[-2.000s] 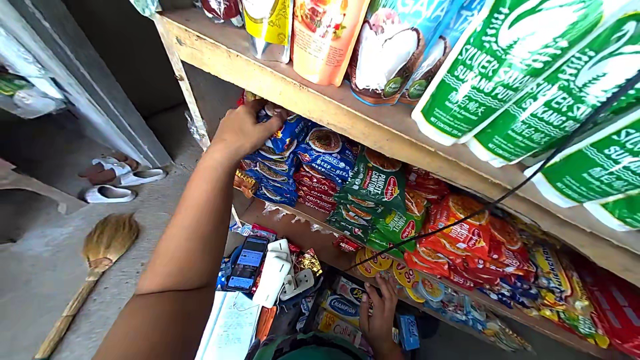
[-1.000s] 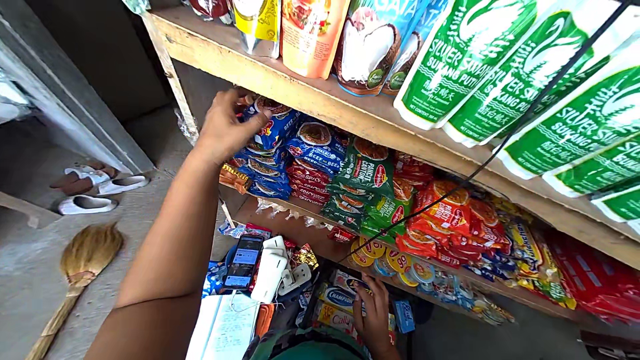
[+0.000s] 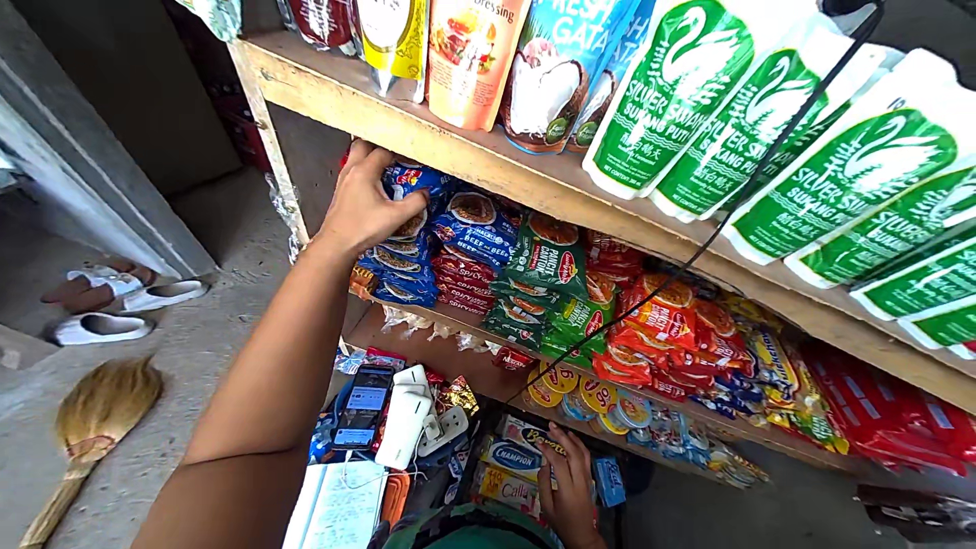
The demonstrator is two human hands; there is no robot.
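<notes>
My left hand [image 3: 370, 200] reaches onto the middle wooden shelf, its fingers on top of a stack of blue instant noodle packs [image 3: 400, 267] at the shelf's left end. The fingertips are partly hidden, so I cannot tell if they grip a pack. To the right of that hand lie more blue noodle packs [image 3: 474, 227], dark green packs [image 3: 550, 255] and orange-red packs [image 3: 657, 320]. Low in the view, my right hand [image 3: 568, 480] rests with fingers apart beside boxed detergent and soap packs [image 3: 512, 457].
The upper shelf's wooden edge [image 3: 473, 160] runs close above my left hand, with green-and-white vinegar pouches [image 3: 846, 183] standing on it. A black cable [image 3: 671, 278] crosses the shelves. Below lie a smartphone [image 3: 364, 408], a white power bank [image 3: 404, 427] and an open notebook [image 3: 335, 503]. A straw broom [image 3: 107, 404] lies left.
My left hand stays at the blue noodle stack, with its fingers shifting a little over the top packs. My right hand remains by the boxed packs.
</notes>
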